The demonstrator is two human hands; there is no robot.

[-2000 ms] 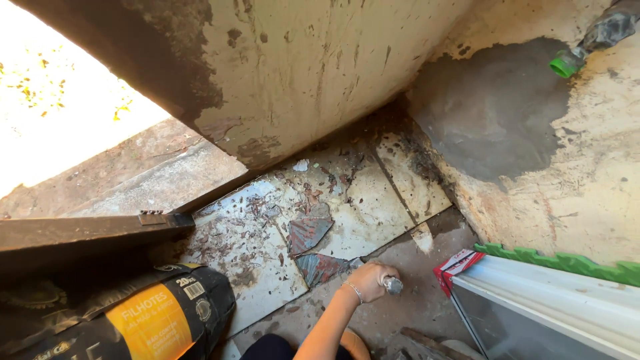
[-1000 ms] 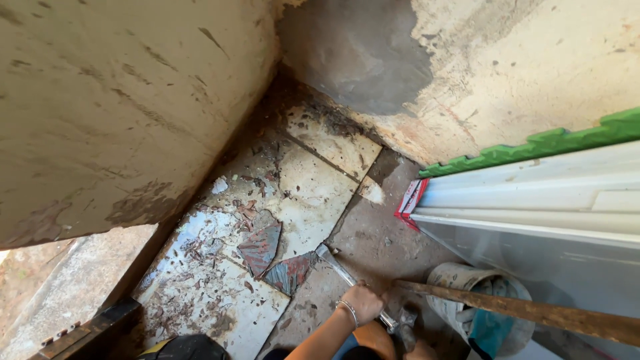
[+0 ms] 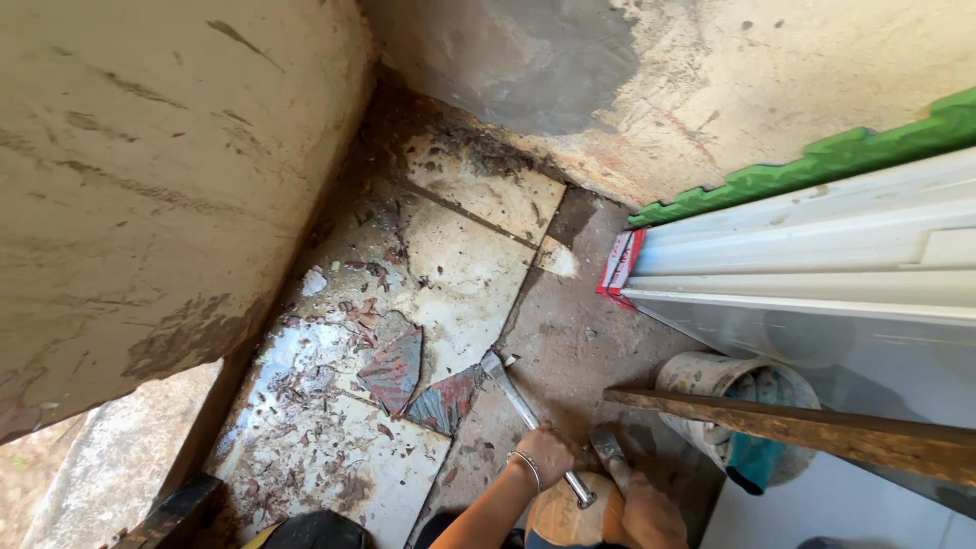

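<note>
My left hand [image 3: 547, 455], a bracelet at its wrist, grips a steel chisel [image 3: 520, 396]. The chisel's flat blade meets the floor at the edge of the tiles, beside a broken patch [image 3: 446, 400] of exposed grey and reddish mortar. In my right hand [image 3: 652, 515], lower right, is a hammer [image 3: 608, 450] with a metal head, held close to the chisel's struck end but apart from it. Cracked, dirty cream floor tiles [image 3: 465, 282] lie ahead of the hands. A second broken piece [image 3: 394, 370] shows beside the patch.
A dirty bucket [image 3: 682, 375] holding cloth stands at right, with a wooden plank [image 3: 770, 418] across it. White framed panels [image 3: 801, 244] and a green serrated strip [image 3: 816, 164] line the right wall. A black bag [image 3: 316, 531] sits at the bottom edge. Debris litters the tiles.
The hammer in my right hand has come into view beside the chisel. The chisel's blade, not seen two seconds ago, shows at the tile edge. The view has shifted rightward.
</note>
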